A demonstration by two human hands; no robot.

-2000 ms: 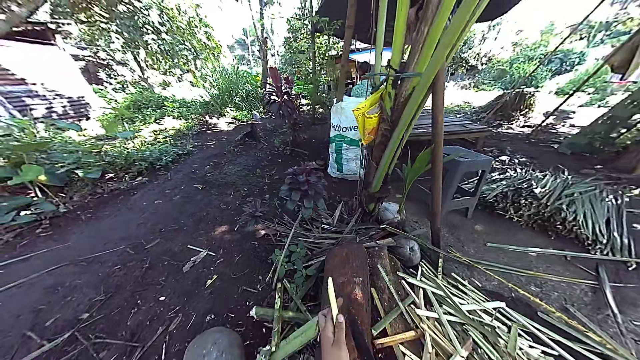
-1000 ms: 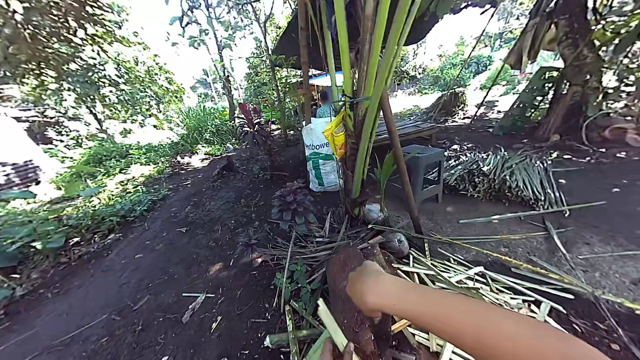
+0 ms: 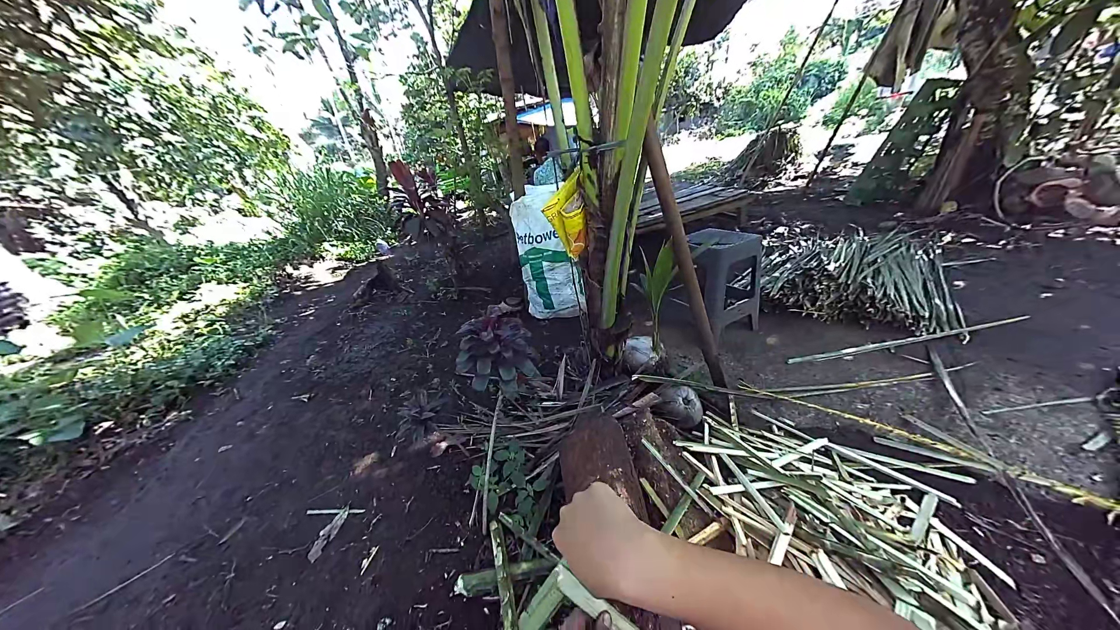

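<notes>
My right hand (image 3: pixel 599 541) is closed in a fist over the brown wooden log (image 3: pixel 597 451); whatever may be inside it is hidden. The bare forearm reaches in from the lower right. At the bottom edge a little of my left hand (image 3: pixel 588 620) shows, its fingers on a split pale-green palm stalk (image 3: pixel 584 595), which slants up to the left, close to the right hand. Thicker green stalk pieces (image 3: pixel 507 577) lie just left of it. To the right of the log is a heap of cut green and pale strips (image 3: pixel 814 499).
Beyond the log stand a palm with tall green stems (image 3: pixel 626 157), two coconuts (image 3: pixel 681 406), a leaning pole (image 3: pixel 687 262), a white sack (image 3: pixel 547 262) and a grey plastic stool (image 3: pixel 724 276). Dry fronds (image 3: pixel 862 280) lie at right. A dirt path (image 3: pixel 201 490) runs left. Behind the sack is a person (image 3: pixel 547 166).
Two seconds ago one hand held a pale stick upright over the log, with no forearm across the view. A second ago the right fist was at the log with its forearm across; it now sits lower along it.
</notes>
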